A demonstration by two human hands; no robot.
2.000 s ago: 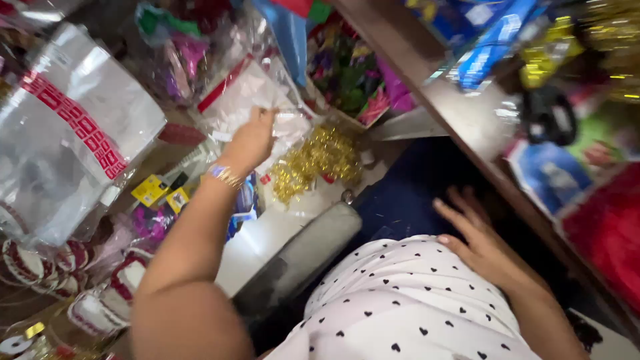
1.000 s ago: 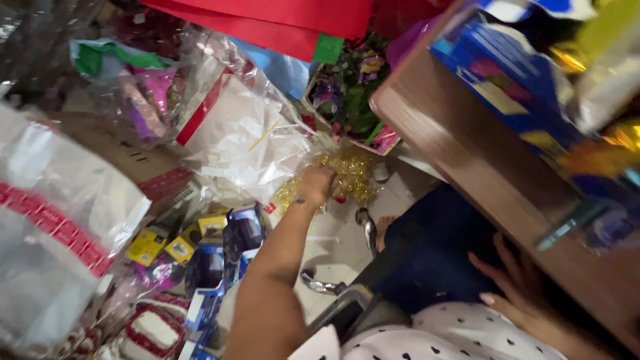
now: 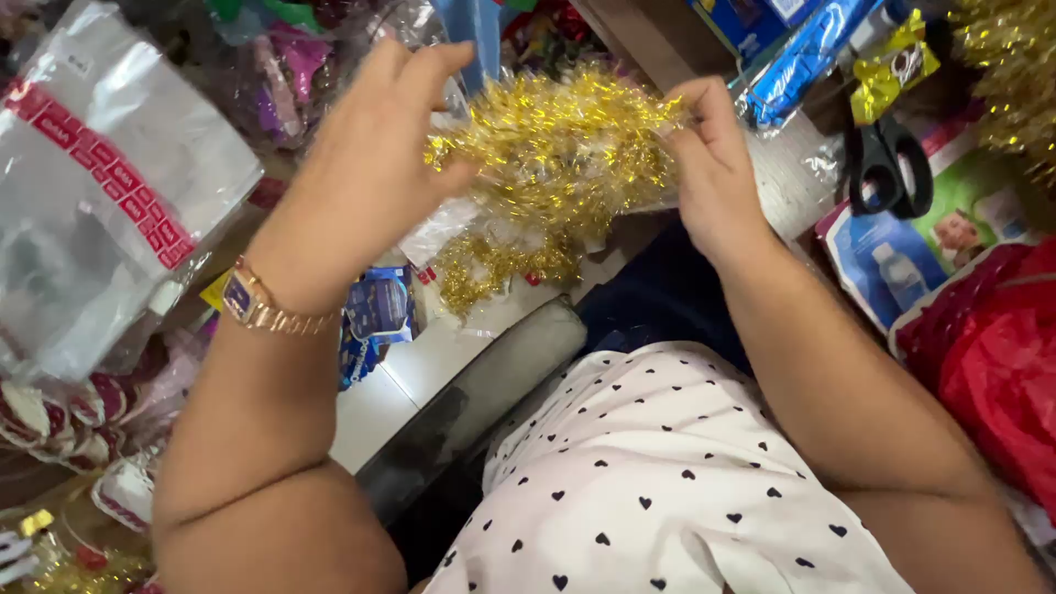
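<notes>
A bunch of gold tinsel garland (image 3: 569, 157) is held up in front of me at the upper middle. My right hand (image 3: 714, 153) pinches its right end between thumb and fingers. At the tinsel's left edge is my left hand (image 3: 388, 132), blurred, with thumb and fingers spread apart; a gold-coloured watch (image 3: 260, 305) is on that wrist. I cannot tell whether the left fingertips touch any strands. Below the held bunch, more gold tinsel (image 3: 495, 268) lies low down, over or near the floor.
Black-handled scissors (image 3: 891, 169) lie on the surface at right, beside a blue package (image 3: 813, 62) and red wrapped material (image 3: 1006, 371). A clear plastic bag with a red band (image 3: 107, 173) is at left. Blue boxes (image 3: 379, 305) stand near the tiled floor. A padded chair armrest (image 3: 495, 379) is beside me.
The left hand, down at the tinsel near the floor one second ago, has come up. Gold tinsel is now raised, and the right hand has moved from my lap to hold it.
</notes>
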